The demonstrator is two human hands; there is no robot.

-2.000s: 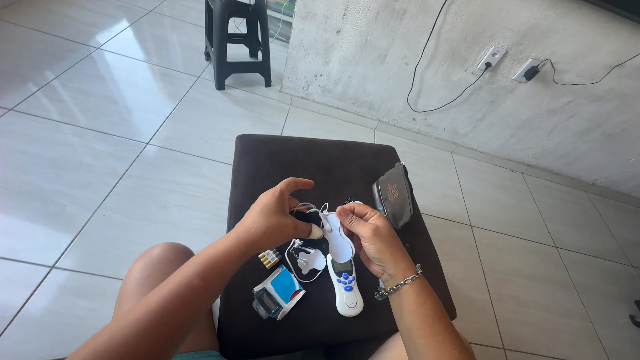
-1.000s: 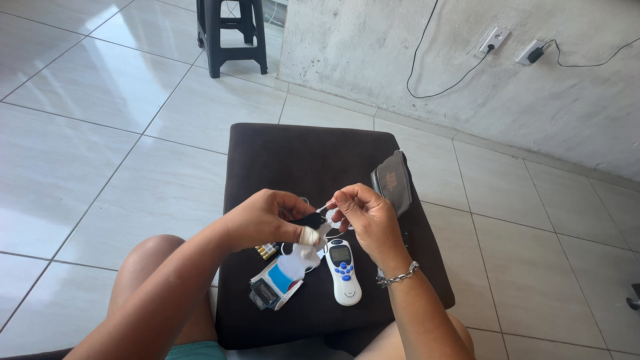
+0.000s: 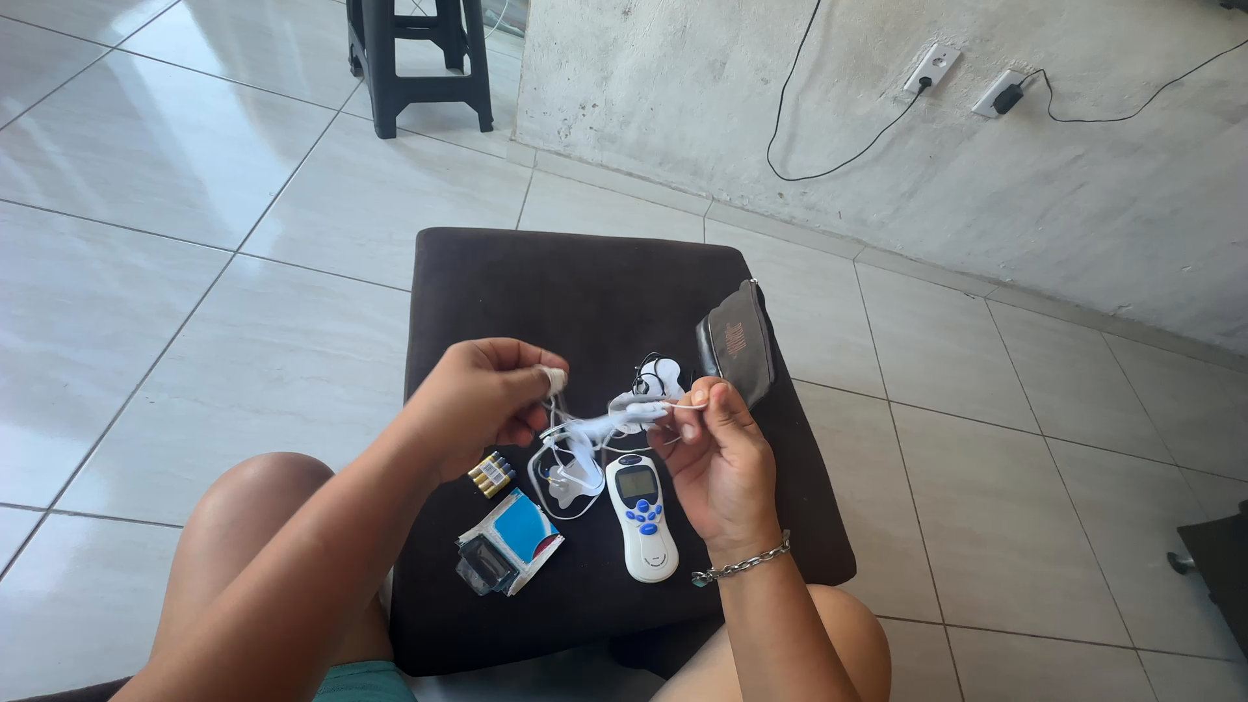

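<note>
My left hand, its thumb wrapped in a white bandage, grips part of a white cable. Between finger and thumb, my right hand pinches a thin white lead of the same tangle. White electrode pads lie among the leads on a dark padded ottoman. A white handheld electronic unit with a small screen and blue buttons rests face up below the hands. To its left are several gold-and-dark batteries and an open blue-and-white package with a dark plastic piece on it.
A dark zippered pouch bearing writing sits at the ottoman's right edge. Behind stands a black plastic stool on the tiled floor. Cords hang from wall outlets at upper right. My knees flank the ottoman.
My hands have moved apart, with the white leads now stretched between them. The white pad that hung under my left hand a second ago no longer hangs there.
</note>
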